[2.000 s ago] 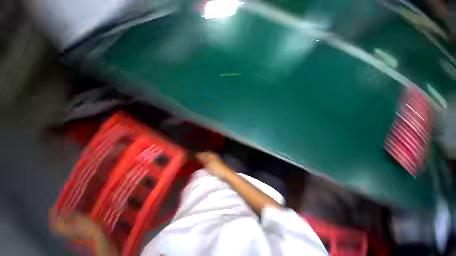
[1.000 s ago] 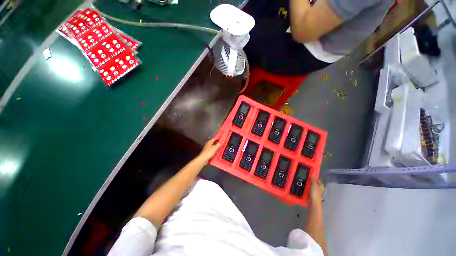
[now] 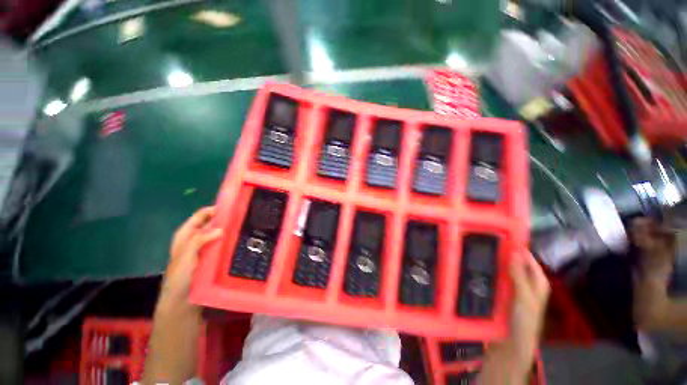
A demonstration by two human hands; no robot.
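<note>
An orange-red phone tray [image 3: 301, 183] is held up in front of me, slightly tilted, over the bench's near edge. Its two rows of pockets hold black keypad phones [image 3: 364, 254] with dark, bare screens. My left hand [image 3: 188, 252] grips the tray's left side. My right hand [image 3: 527, 289] grips its lower right side. Fingers under the tray are hidden. A stack of red-and-white film sheets [image 3: 454, 92] lies on the bench behind the tray, its lower part hidden.
The green bench [image 3: 218, 139] has a pale rail. A clear strip [image 3: 108, 177] lies at left with a red label [image 3: 113, 122] at its top. More trays [image 3: 138, 327] stand below the edge. Another person's arm [image 3: 655, 278] is at right, near red trays [image 3: 603, 98].
The tray, held low over the floor at the right one second ago, is now up in front of the bench, in both hands. The view has swung from the aisle to the bench.
</note>
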